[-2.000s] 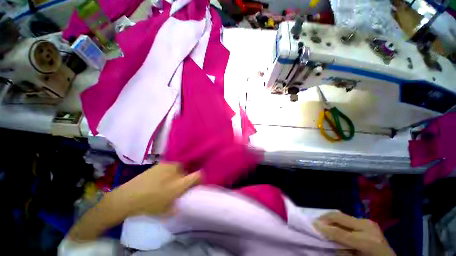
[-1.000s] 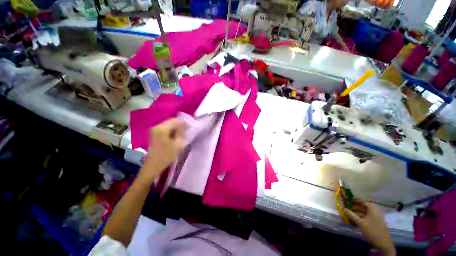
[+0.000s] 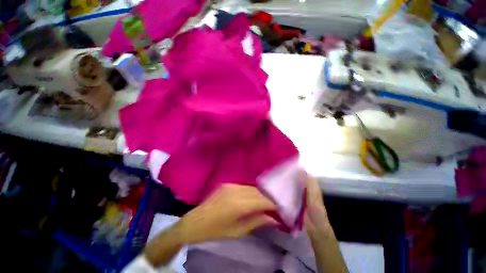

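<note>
Magenta panels (image 3: 213,117) lie heaped on the table in front of me, blurred, with their front part reaching over the table edge. A panel with a pale pink side (image 3: 284,187) is held up between my hands. My left hand (image 3: 229,210) grips its magenta edge from the left. My right hand (image 3: 315,210) is at its right side; its fingertips are partly hidden behind the cloth. More pale pink cloth (image 3: 234,257) lies on my lap. The scissors (image 3: 377,154), with yellow and green handles, lie on the table below the sewing machine.
The white sewing machine (image 3: 394,90) with a blue stripe stands at the right. A second machine (image 3: 64,74) with a handwheel stands at the left, near a green bottle (image 3: 137,34). Blue crate edges (image 3: 141,218) show below left. More magenta cloth (image 3: 471,173) lies at the far right.
My right hand has left the scissors on the table and come to the cloth. My left hand has moved down toward my lap. The heap now shows mostly magenta instead of pale panels.
</note>
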